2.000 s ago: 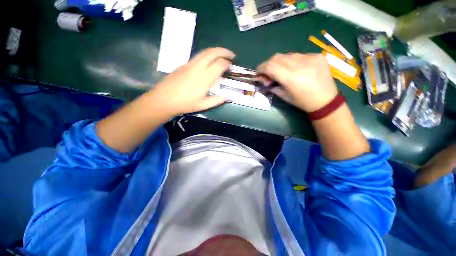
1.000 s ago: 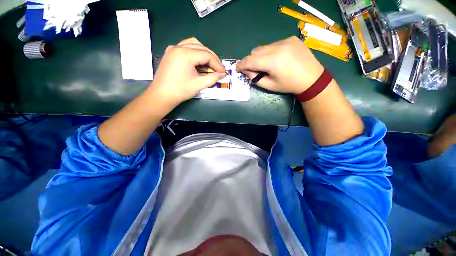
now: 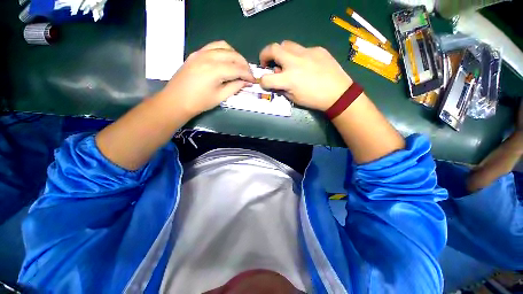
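A silver-white phone housing (image 3: 276,107) lies on the dark green mat near its front edge, partly hidden under both hands. A small orange and dark part shows inside it. My left hand (image 3: 212,77) is over its left side, with thumb and fingertips pinched together at the housing. My right hand (image 3: 307,74) is over its upper right side, fingers bent, fingertips meeting those of my left hand. What the fingertips hold, if anything, is too small and blurred to tell.
A white sheet (image 3: 165,40) lies left of the work. Orange flex cables (image 3: 373,54) lie to the right, then an open phone unit (image 3: 420,54) and bagged parts (image 3: 486,80). A ribbed roller (image 3: 38,34) and white strips (image 3: 86,7) are upper left. Another person's arm (image 3: 496,161) is at far right.
The dark stick seen at my right hand one second ago no longer shows. My right hand has moved left, its fingers now against my left fingertips. The view has shifted slightly.
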